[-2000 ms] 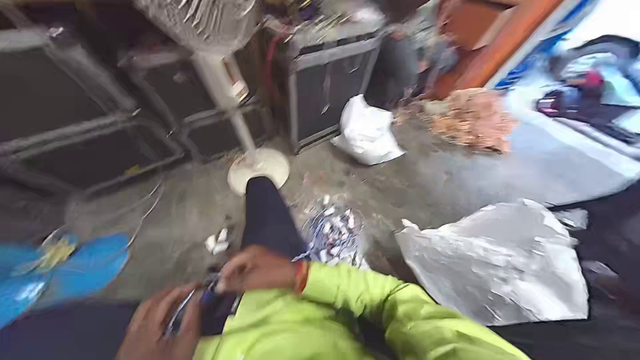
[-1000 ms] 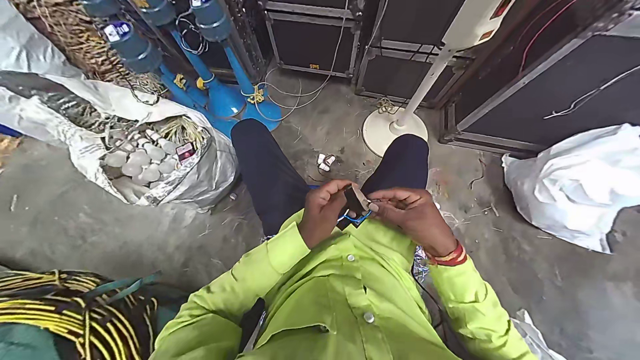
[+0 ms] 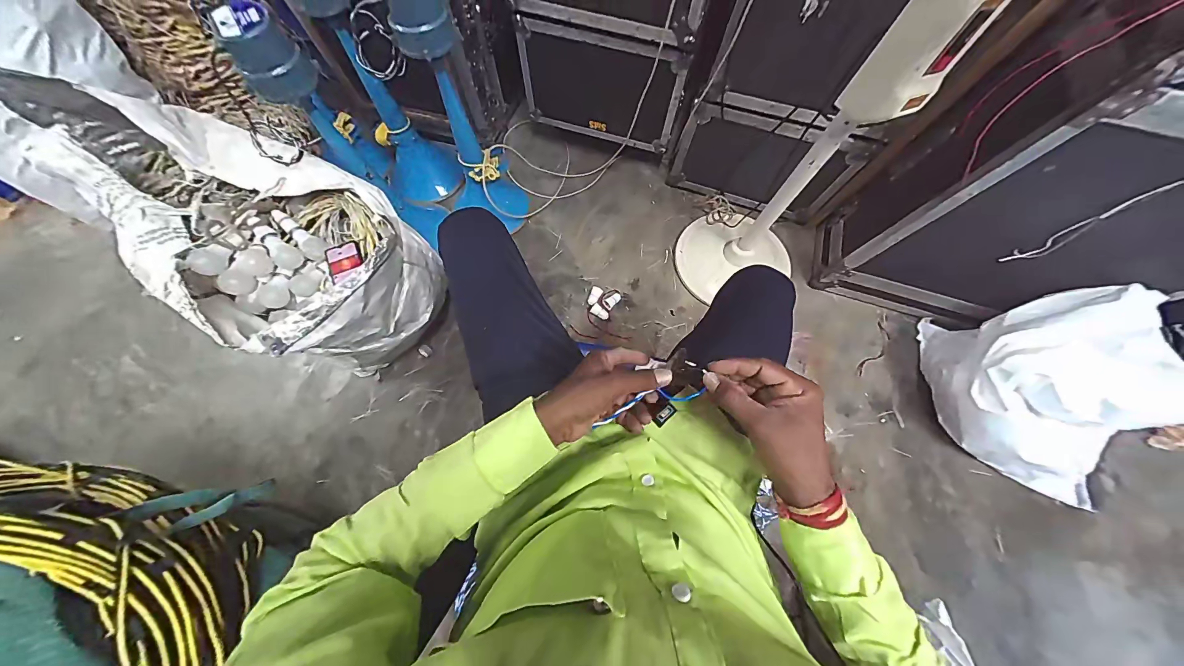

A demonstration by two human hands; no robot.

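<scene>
My left hand (image 3: 606,388) holds a small dark fitting (image 3: 684,370) near its thumb, above my lap. A blue and white wire (image 3: 634,405) runs beneath the fingers of that hand and loops below the fitting. My right hand (image 3: 772,407), with a red thread at the wrist, pinches something small and pale at the fitting's right side, too small to name. Below the left fingers a small black square piece (image 3: 664,413) shows. On the floor beyond my knees lie several small white pieces (image 3: 601,302).
A white sack (image 3: 388,296) of round bulbs (image 3: 254,268) stands at left, by blue fan stands (image 3: 425,176). A white fan base (image 3: 731,254) is ahead, before black cases (image 3: 592,83). Black and yellow cable (image 3: 139,573) lies lower left, a white bag (image 3: 1045,370) right.
The view has swung widely since two seconds ago. Over the last second both hands have stayed together above my lap, at the fitting and the blue wire.
</scene>
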